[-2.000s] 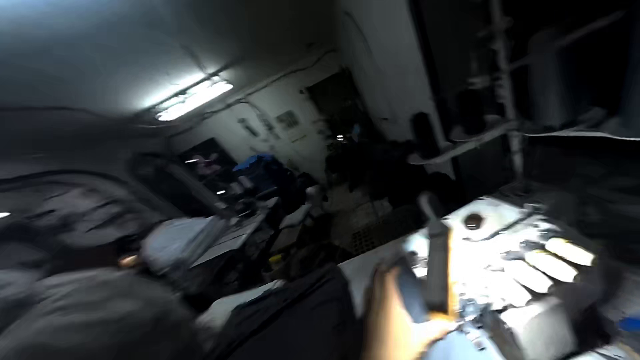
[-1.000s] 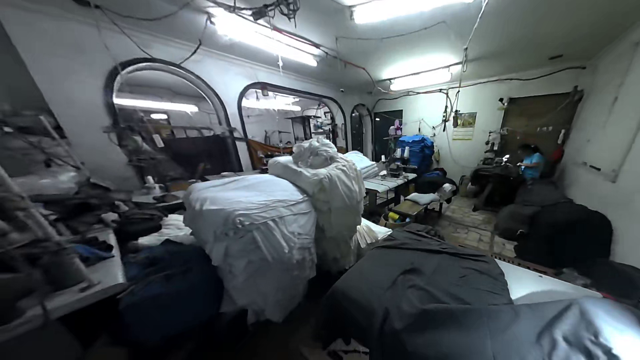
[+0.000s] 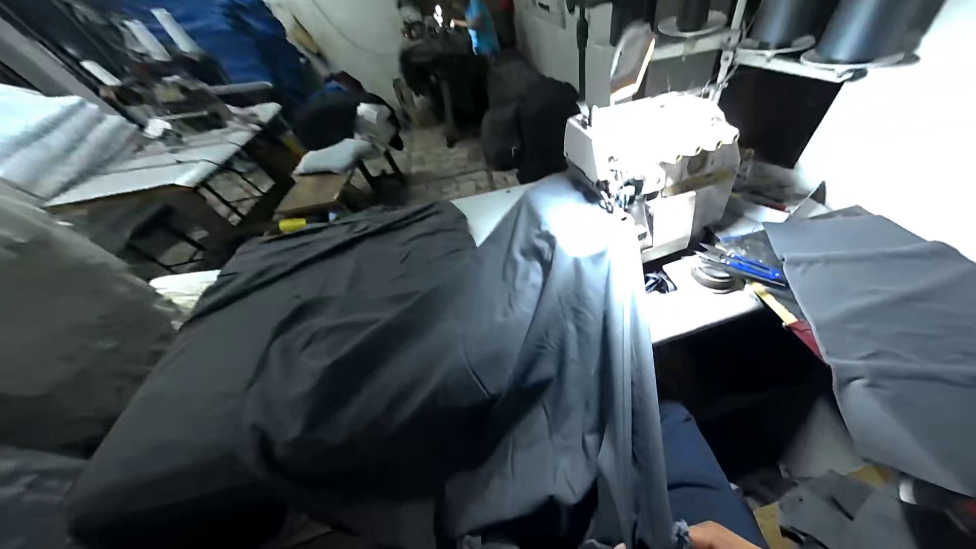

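Note:
Dark grey fabric (image 3: pixel 557 335) runs from the needle area of a white overlock sewing machine (image 3: pixel 656 160) down over the table edge toward me. My right hand (image 3: pixel 720 536) is at the bottom edge, its fingers closed on the fabric's edge; most of the hand is cut off. Just left of it, a sliver of skin shows, perhaps my left hand (image 3: pixel 619 546), too little to tell its grip. The machine's lamp brightly lights the cloth at the presser foot. Blue-handled thread snips (image 3: pixel 751 267) lie right of the machine.
A folded grey fabric panel (image 3: pixel 884 320) hangs at the right. Thread cones (image 3: pixel 869 30) stand on a rack behind. At the left are a large pale bundle (image 3: pixel 69 320) and another sewing table (image 3: pixel 183 160). Far back, a person (image 3: pixel 479 27) in blue works. Fabric scraps lie lower right.
The view has swung widely, from the room and pale bundles to the machine and the fabric. A hand now shows at the bottom edge; one second ago none was visible.

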